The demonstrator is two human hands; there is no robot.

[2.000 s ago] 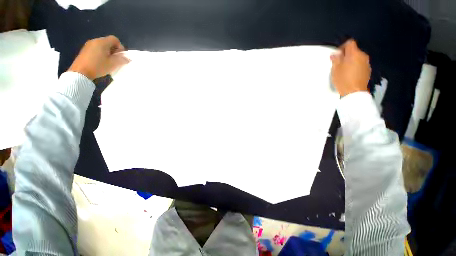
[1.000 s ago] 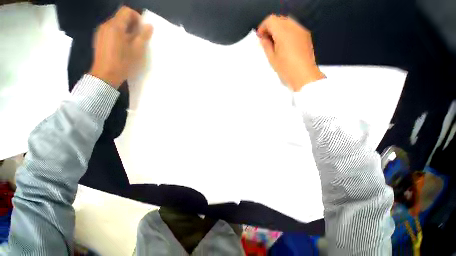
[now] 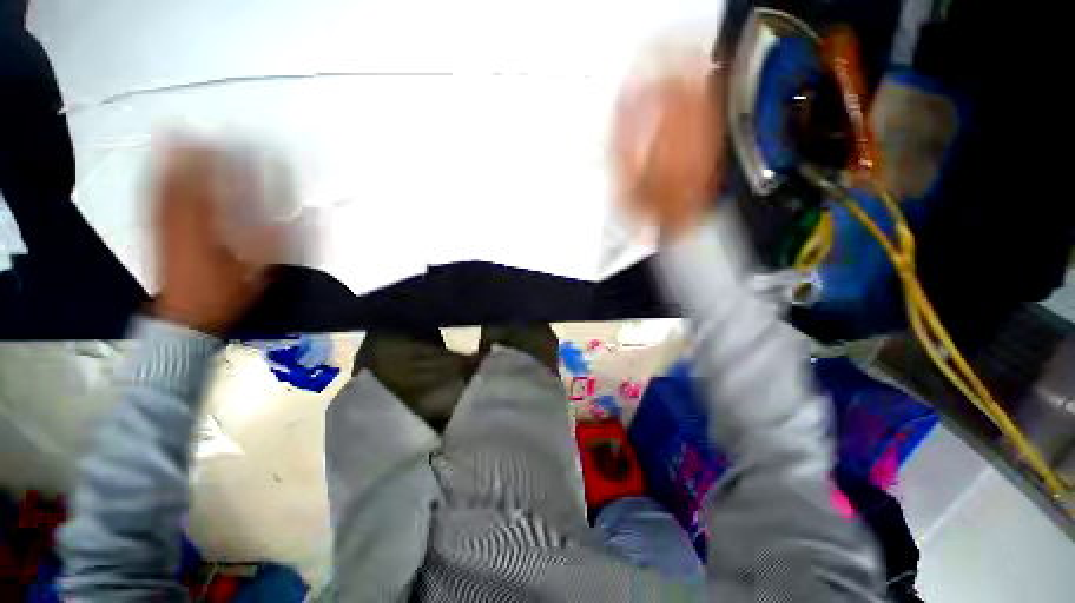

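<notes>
A white fabric panel (image 3: 448, 165) lies across the black cloth (image 3: 472, 302), with a thin grey seam line across it. My left hand (image 3: 212, 230) is over the panel's lower left part, strongly blurred. My right hand (image 3: 672, 147) is at the panel's right part, also blurred. Whether either hand grips the fabric cannot be told. The steam iron (image 3: 784, 106) stands to the right of my right hand, with its orange-brown handle on its right side and nothing holding it.
Yellow hose and cord (image 3: 931, 312) trail from the iron to the lower right. A blue rest pad with a tan top (image 3: 917, 136) is right of the iron. Small snips (image 3: 802, 283) lie near the right table edge. A red stool (image 3: 609, 462) and blue crate (image 3: 672, 430) stand below.
The view has shifted lower and rightward, bringing the whole iron into view. Both hands have moved from the panel's far edge to its nearer part. The folded-over fabric now lies flatter.
</notes>
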